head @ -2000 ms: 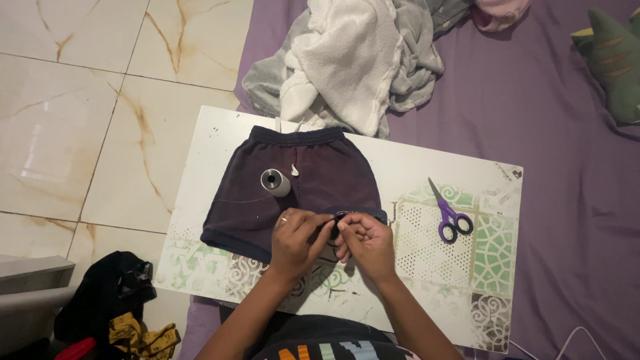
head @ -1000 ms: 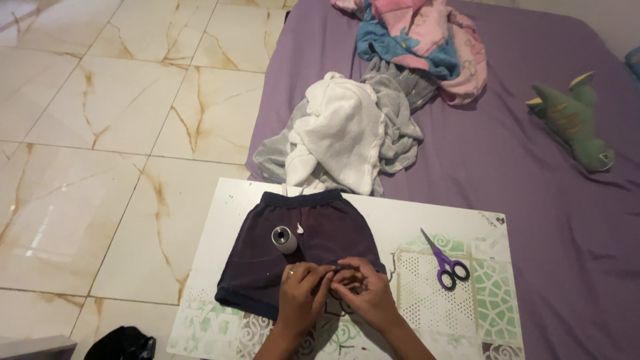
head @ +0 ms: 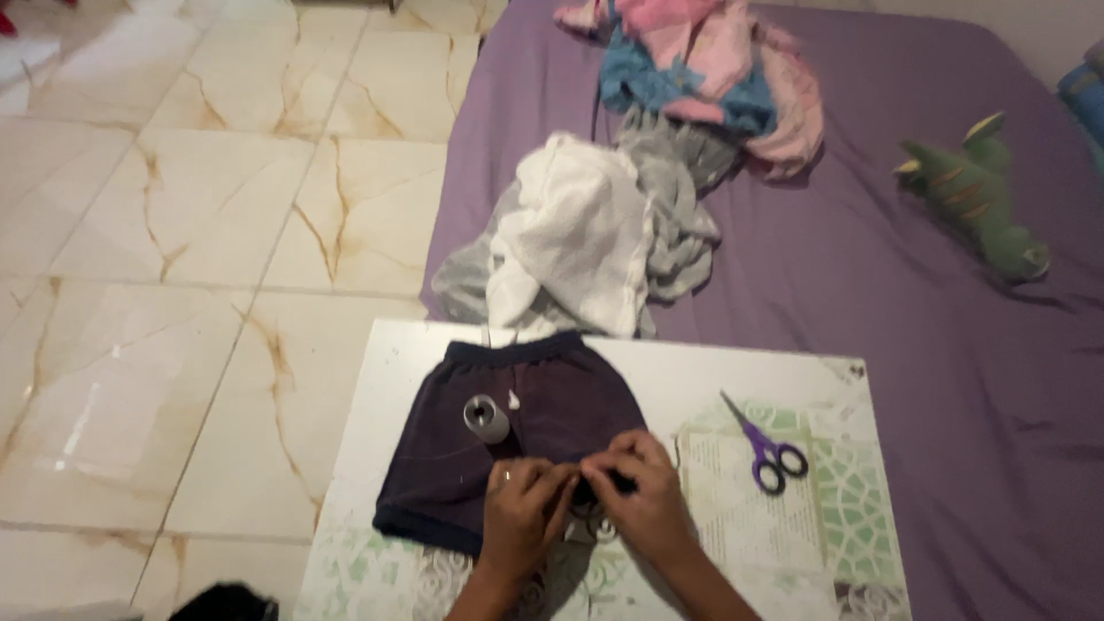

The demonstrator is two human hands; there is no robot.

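Dark maroon shorts (head: 552, 397) with navy waistband and hems lie on a white patterned board (head: 690, 366). A spool of thread (head: 486, 420) stands on them, beside a small white piece (head: 514, 399). My left hand (head: 524, 513), with a ring on one finger, and my right hand (head: 636, 492) meet fingertip to fingertip over the lower right leg of the shorts. Dark fabric shows under the right fingers, which pinch at the hem. What the left fingertips pinch is too small to tell. Scissors with purple and black handles (head: 766, 453) lie right of my right hand.
White and grey cloth (head: 578, 233) lies bunched against the board's far edge, with pink and blue cloth (head: 707, 69) behind it. A green plush toy (head: 979, 203) rests on the purple sheet (head: 819, 259). Marble-look floor tiles (head: 216, 259) stretch along the left; a dark item (head: 226, 604) is at bottom left.
The view has tilted up and now takes in more of the bed and floor. Both hands remain together at the shorts' hem; the spool and scissors have kept their places.
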